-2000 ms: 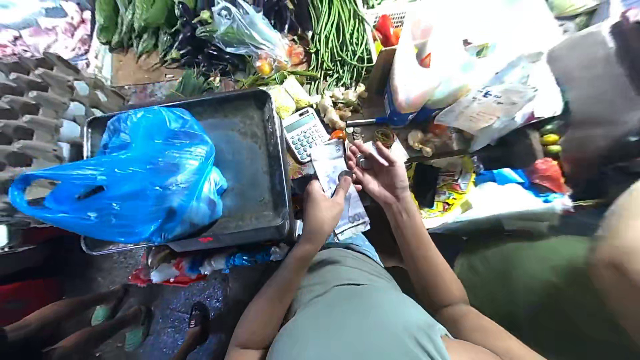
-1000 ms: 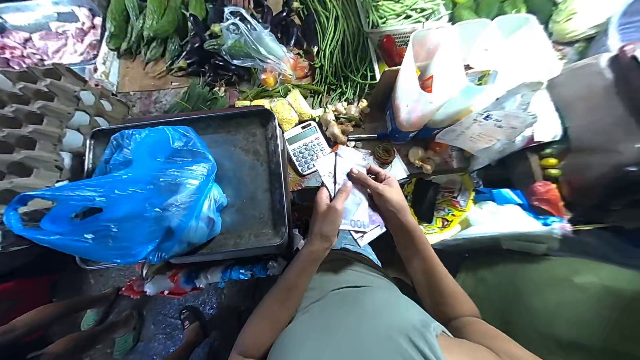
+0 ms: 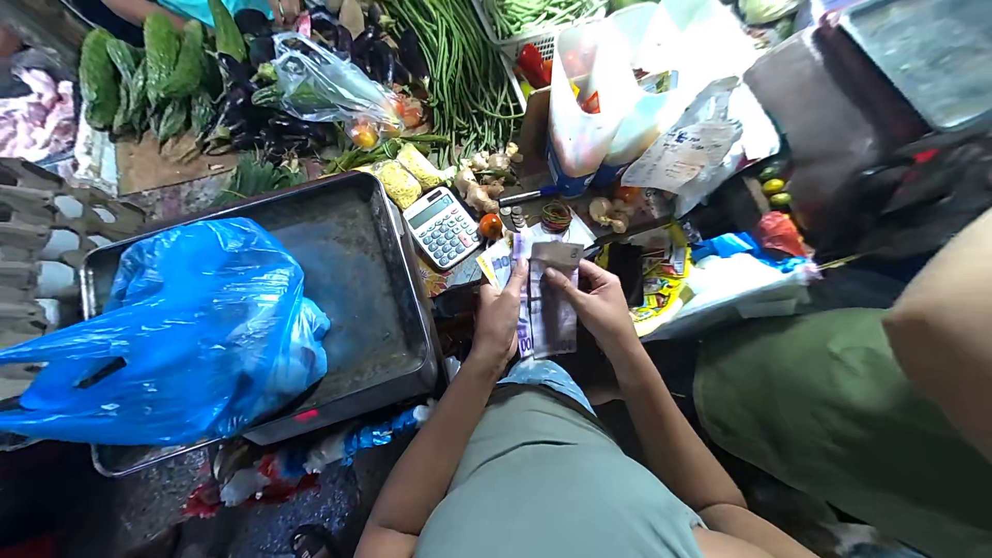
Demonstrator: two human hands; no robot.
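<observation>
Banknotes [image 3: 552, 310] are held upright in front of my body, between both hands. My left hand [image 3: 498, 314] grips the left side of the stack, thumb on top, with a yellowish note fanned out at its upper left. My right hand [image 3: 601, 298] pinches the right-hand note, which has a darker folded part at its top. A calculator [image 3: 442, 229] lies just up and left of the notes. Beside it are a small tomato [image 3: 490, 225], coins [image 3: 514, 215] and a bundle of rubber bands [image 3: 556, 215] on white paper.
A blue plastic bag [image 3: 194, 333] rests in a metal tray [image 3: 372, 310] at the left. White plastic bags [image 3: 597, 116] stand at the upper right, near a handwritten paper [image 3: 682, 155]. Eggplants [image 3: 380, 58], long beans [image 3: 465, 70] and ginger [image 3: 477, 190] lie beyond. A person's green-clothed leg [image 3: 814, 387] is at the right.
The notes were fanned between my hands one second ago; now they lie more side by side, and a darker folded part shows at the top. Both hands stay on them.
</observation>
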